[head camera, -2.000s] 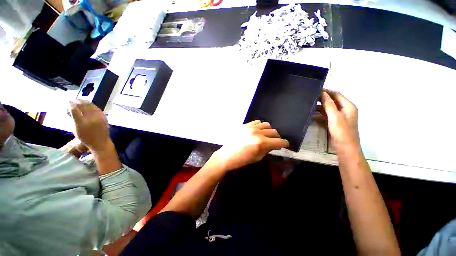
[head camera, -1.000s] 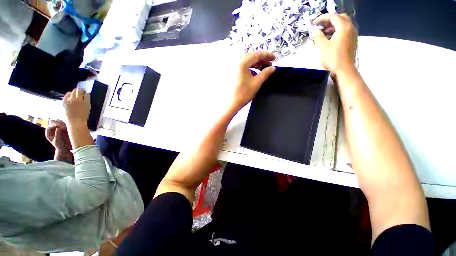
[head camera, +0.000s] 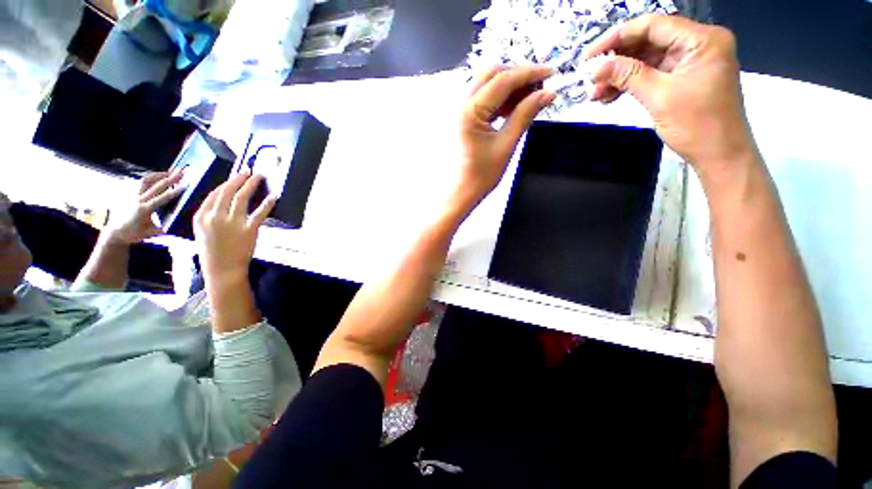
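Observation:
A black open box base (head camera: 581, 215) lies on the white table in front of me, its inside empty. A small white charging cable (head camera: 571, 88) is held above the box's far edge, between the fingertips of both hands. My left hand (head camera: 502, 129) pinches its left end with thumb and fingers. My right hand (head camera: 674, 81) pinches its right end. Behind my hands is the white cable pile (head camera: 521, 33), partly hidden by them. The exact shape of the held cable is blurred against the pile.
A neighbouring worker's hands (head camera: 229, 224) are at the left, touching two black boxes with cut-out faces (head camera: 304, 167). Clear plastic packaging (head camera: 346, 36) lies on the black strip. A dark stack (head camera: 81, 119) stands far left. The table's front edge (head camera: 574, 325) runs below the box.
My left hand has moved from the box's far left corner to the cable, and my right hand has come back from the pile with it. The neighbour's hands have moved onto the boxes.

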